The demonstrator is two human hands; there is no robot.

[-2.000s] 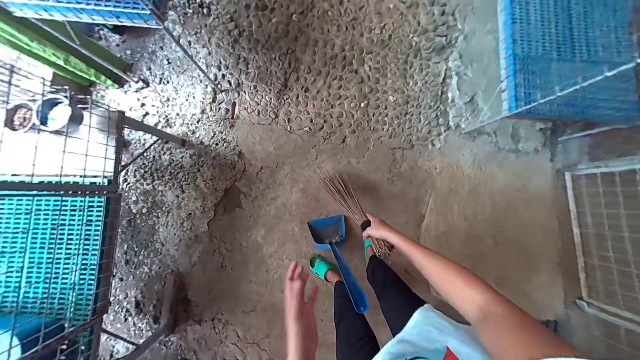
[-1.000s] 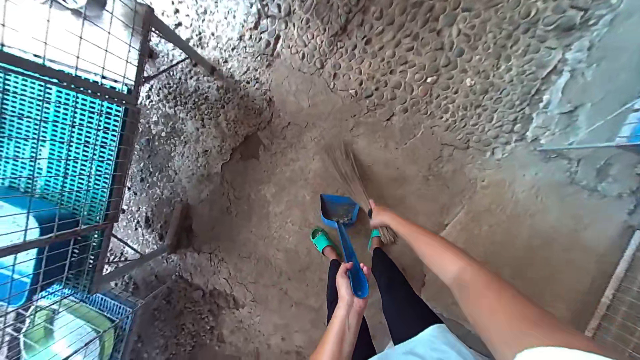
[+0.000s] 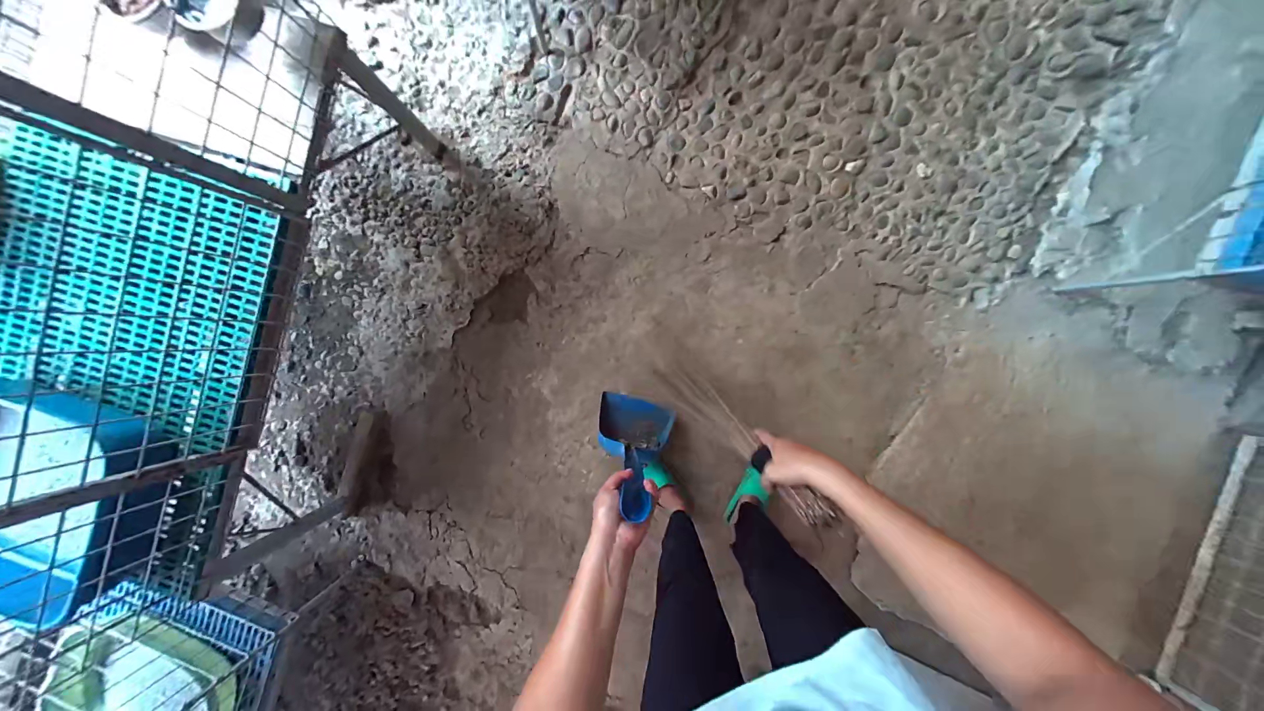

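My left hand [image 3: 624, 509] is closed around the handle of a blue plastic dustpan [image 3: 637, 420]. Some dark debris lies in the dustpan's pan, which is in front of my left foot. In my right hand [image 3: 795, 464] is a stick broom [image 3: 706, 395], gripped at its dark binding. The broom's thin bristles fan out up and to the left, close to the pan's right edge, and look blurred. Its thick stick ends poke out below my hand. My feet wear green clogs [image 3: 749, 491], partly hidden by the dustpan handle and my right hand.
A wire cage [image 3: 286, 296] with teal plastic mesh and a blue plastic container [image 3: 128, 474] stands at left, its legs reaching onto rough concrete. Pebbled paving [image 3: 839, 128] lies ahead. A framed wire panel [image 3: 1210, 553] is at lower right, a blue structure [image 3: 1239, 227] at upper right.
My left hand, open and off the dustpan two seconds ago, took hold of its handle. The dustpan has since swung so its handle is foreshortened. The broom stays in my right hand.
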